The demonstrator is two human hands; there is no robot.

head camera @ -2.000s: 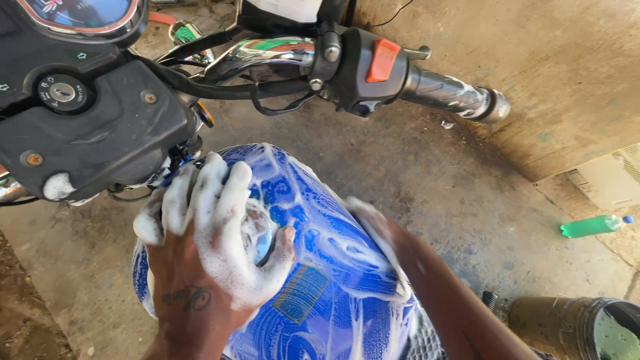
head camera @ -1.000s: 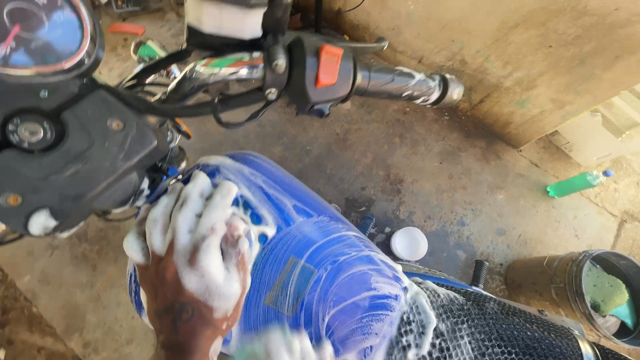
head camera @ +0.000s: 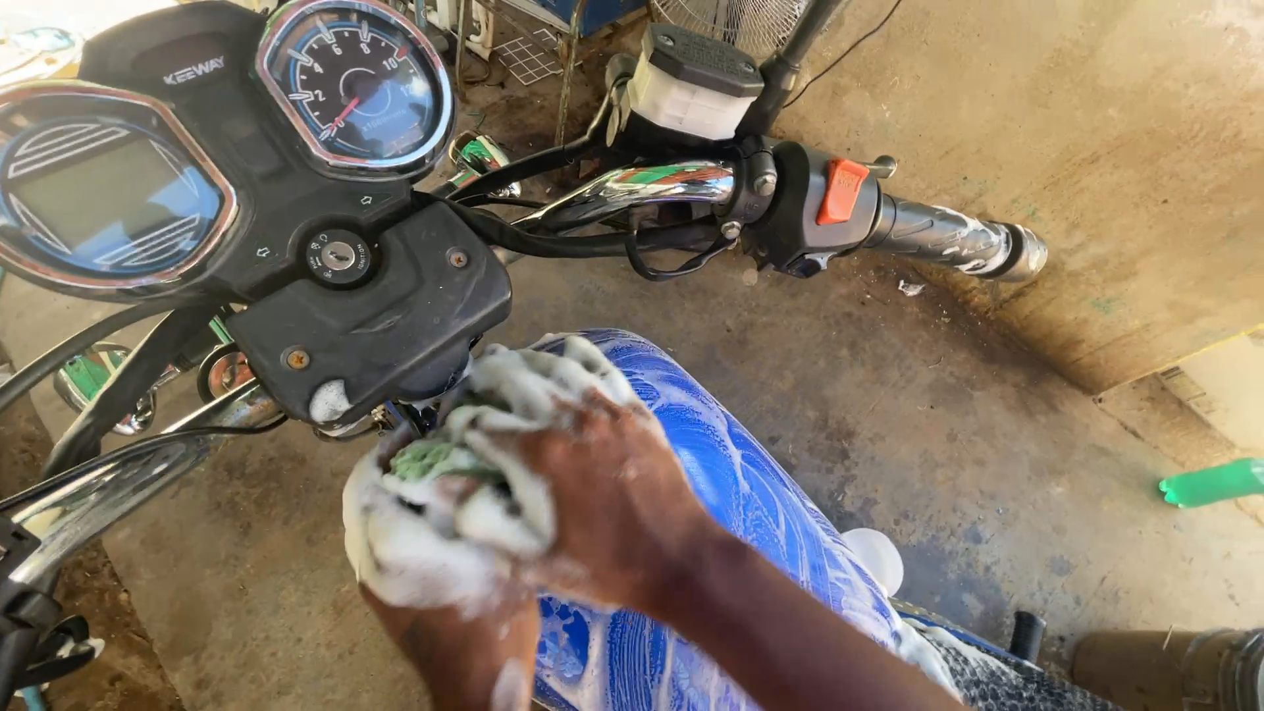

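Both hands meet in thick foam at the front end of a motorcycle's blue fuel tank (head camera: 731, 474), just behind the black ignition cover (head camera: 395, 306). My left hand (head camera: 444, 553) lies lower left, coated in suds. My right hand (head camera: 583, 464) reaches in from the right, fingers curled and foamy. A green sponge or scrubbing pad (head camera: 430, 459) shows between the two hands; which fingers grip it is partly hidden by foam. White soap streaks cover the tank. Foam also sits on the edge of the ignition cover and on the right handlebar grip (head camera: 948, 237).
Ahead are the round gauges (head camera: 355, 84) and chrome handlebar (head camera: 652, 188). A white round object (head camera: 876, 561) is beyond the tank's right side. A green bottle (head camera: 1215, 482) and a bucket (head camera: 1165, 664) stand at the right, near a wall (head camera: 1066, 178).
My right hand has come from the tank's right side to the front, beside my left hand. The green pad now shows between them. The view has shifted, showing more of the gauges.
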